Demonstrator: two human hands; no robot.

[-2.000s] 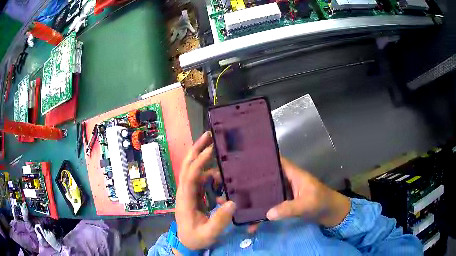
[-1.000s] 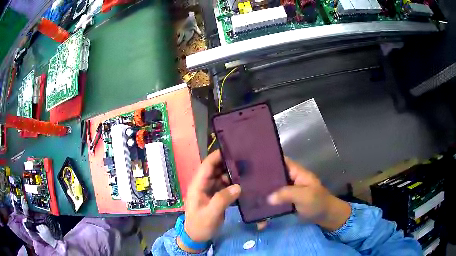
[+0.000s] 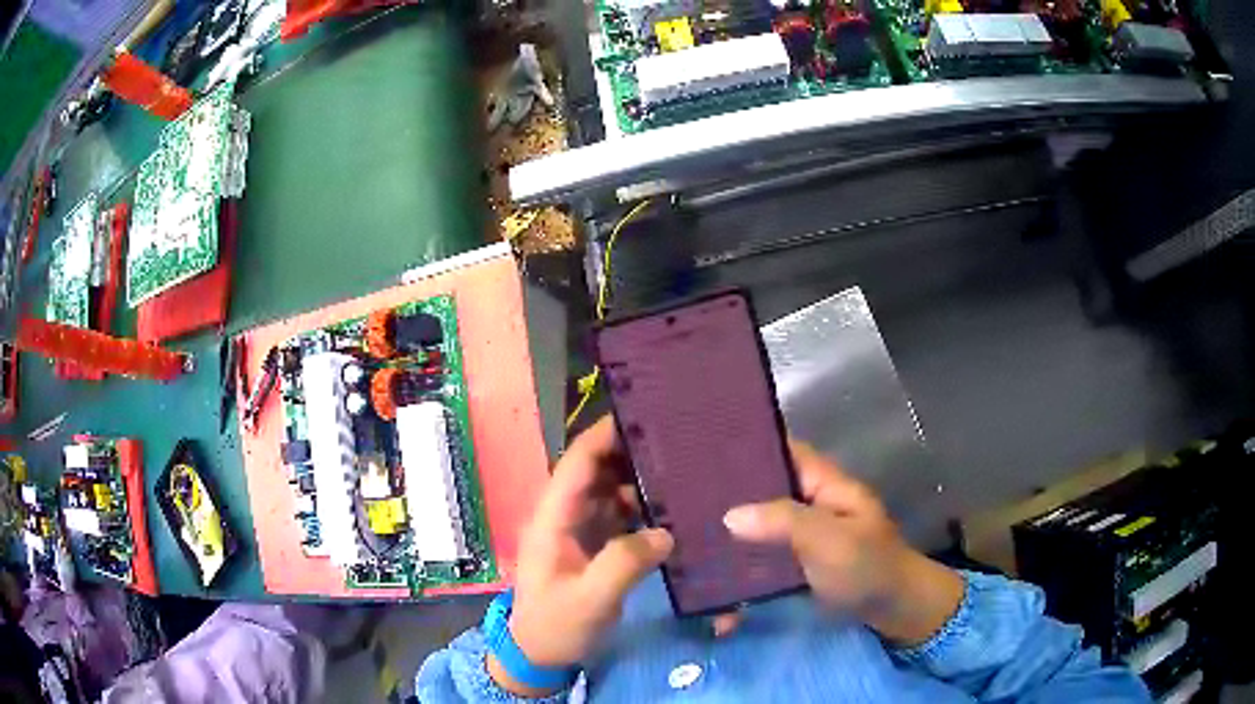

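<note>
A black smartphone (image 3: 705, 454) with a dim purplish screen is held upright in both hands in front of my body. The screen's content is too faint to read. My left hand (image 3: 585, 557), with a blue band at the wrist, grips the phone's left edge, its thumb at the lower left of the screen. My right hand (image 3: 846, 543) holds the right edge, its thumb over the lower screen. A populated green power board (image 3: 388, 447) with two long pale bars lies on a red-orange pad (image 3: 502, 371) to the left.
Conveyor rail (image 3: 853, 124) with several boards behind it, at the top. A metal plate (image 3: 846, 365) lies behind the phone. Red-handled cutters (image 3: 259, 392) and a small black tray (image 3: 196, 516) are at left. A person's purple sleeve (image 3: 227, 660) shows lower left. Stacked black trays (image 3: 1122, 550) stand lower right.
The phone and my left hand have shifted slightly down and right since the first frame. My right thumb has moved up and inward over the screen. The person's sleeve at lower left has moved.
</note>
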